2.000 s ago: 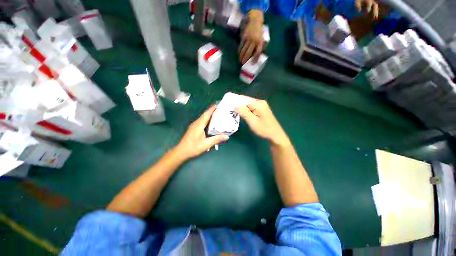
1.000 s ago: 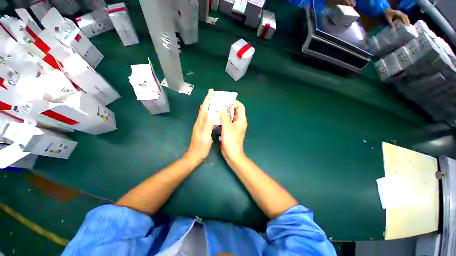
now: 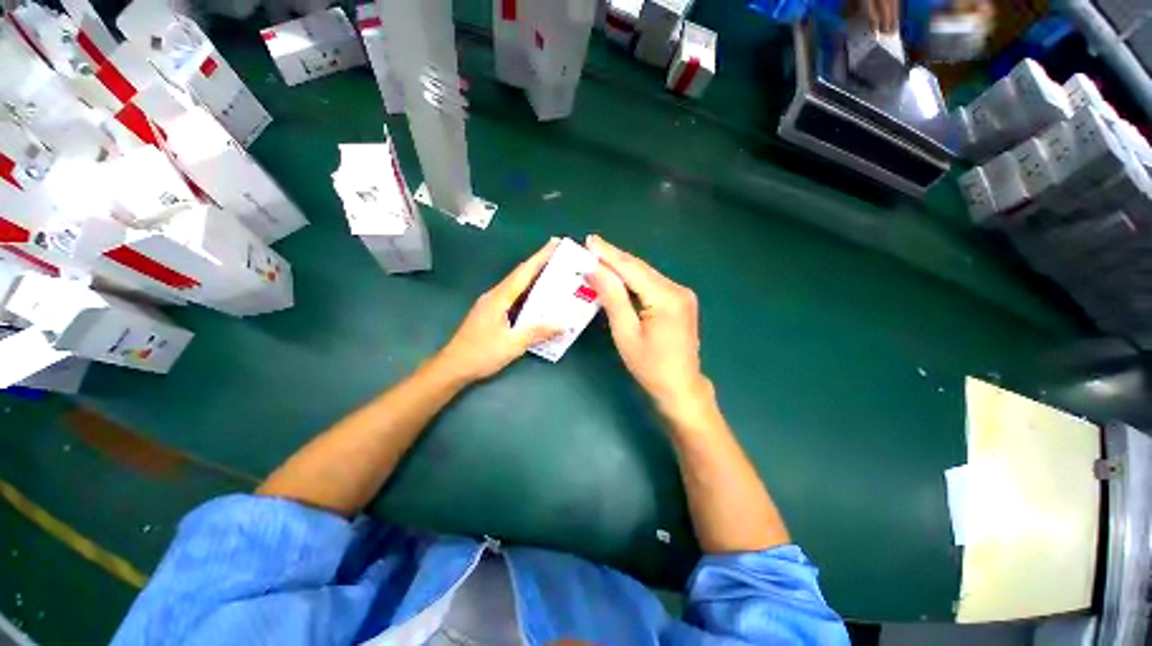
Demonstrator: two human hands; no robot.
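A small white carton (image 3: pixel 556 303) with a red mark near its upper right side is held between my two hands over the middle of the green table. My left hand (image 3: pixel 497 328) grips its left and lower side, with the thumb near the lower end. My right hand (image 3: pixel 647 316) holds its upper right side, fingers at the upper end. Whether the covered upper end is closed cannot be seen. An open carton (image 3: pixel 382 208) with a raised flap stands left of the metal post.
Piled open cartons (image 3: pixel 190 259) lie at left. The metal post (image 3: pixel 436 114) rises ahead, with closed cartons (image 3: pixel 691 61) beyond. A scale (image 3: pixel 865 120), a co-worker's hands, and stacked cartons (image 3: pixel 1061 164) are at far right. A cream board (image 3: pixel 1030 505) lies at right.
The held carton now shows a long side with the red mark, and my right hand has moved out to its right side. The lone carton standing beyond my hands is gone from its spot.
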